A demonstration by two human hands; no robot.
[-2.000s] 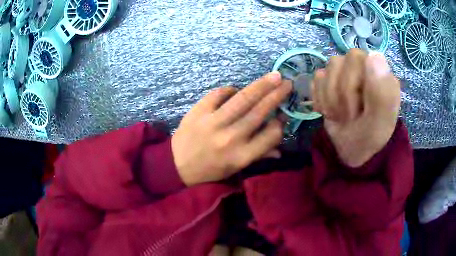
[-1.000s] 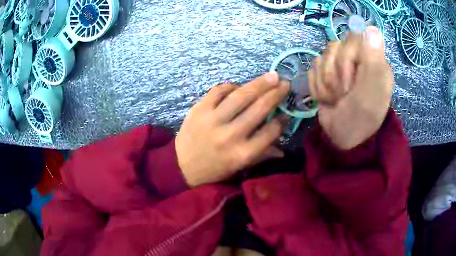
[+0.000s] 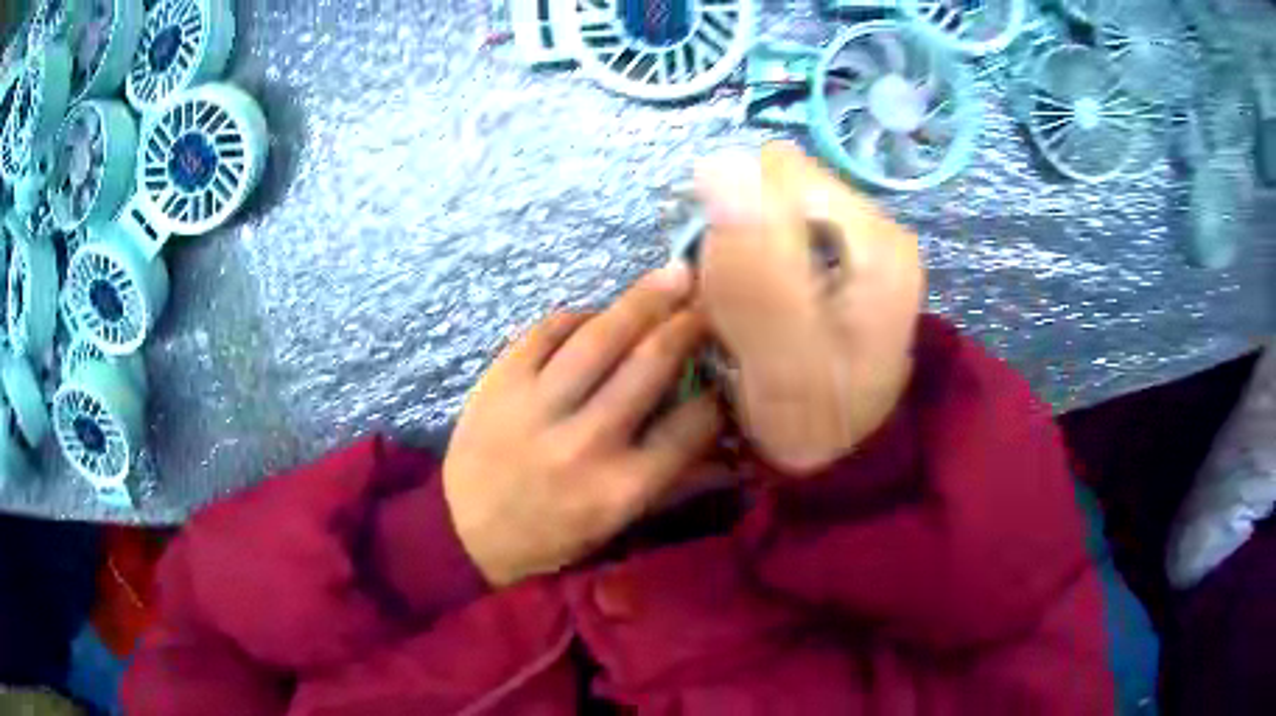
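Note:
The mint-green fan head housing point(image 3: 683, 238) is almost fully covered by my hands; only a bit of its rim shows between them. My left hand point(image 3: 574, 427) lies palm down with its fingertips on the housing's left side and holds it near the bench edge. My right hand point(image 3: 812, 308) is blurred and closed into a fist over the housing. Whether a tool is inside the fist is hidden.
Fan units with blue centres point(image 3: 200, 161) are piled at the left. A fan with a blue centre point(image 3: 658, 42) lies at the top middle. An open fan head point(image 3: 896, 105) and spoked grilles point(image 3: 1089, 112) lie at the upper right, on silver bubble sheet point(image 3: 392, 182).
The view has shifted, so the surrounding fans show lower or further left. My right hand has moved left over the housing and now hides most of it. My left hand keeps its hold.

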